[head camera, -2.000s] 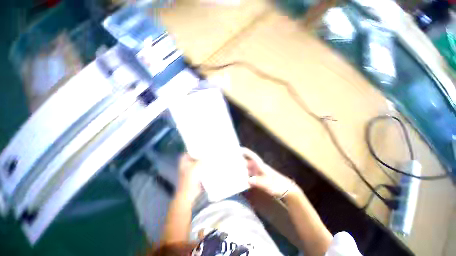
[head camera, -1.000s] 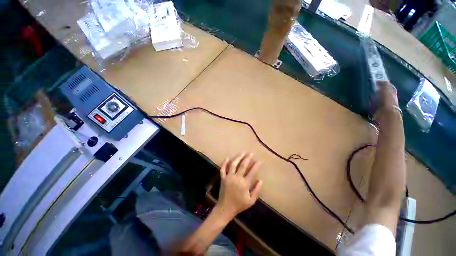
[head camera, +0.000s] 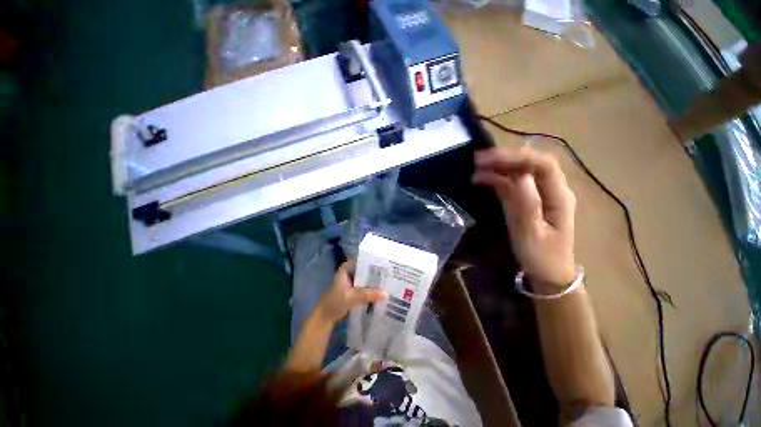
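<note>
A white product box (head camera: 390, 292) with black print and a small red mark sits in a clear poly bag (head camera: 421, 218), whose loose end extends beyond the box toward the sealer. My left hand (head camera: 345, 293) holds the box at its left side, above my lap. My right hand (head camera: 534, 208) is raised to the right of the bag, fingers apart, holding nothing. The white impulse sealer (head camera: 275, 92) lies beyond the bag. Its pressure bar (head camera: 250, 150) is raised from the brownish-yellow heating strip (head camera: 267, 173). The blue-grey control box (head camera: 421, 62) is at its right end.
A cardboard-covered bench (head camera: 584, 125) is on the right, with a black power cord (head camera: 626, 217) across it. Bagged boxes (head camera: 555, 15) lie at the top. A brown carton with shiny film (head camera: 253, 40) is behind the sealer. An open brown carton (head camera: 476, 342) is beside my legs.
The view has swung left toward the sealer. My left hand has left the bench and now holds a bagged box. My right hand has come back from the conveyor and is empty.
</note>
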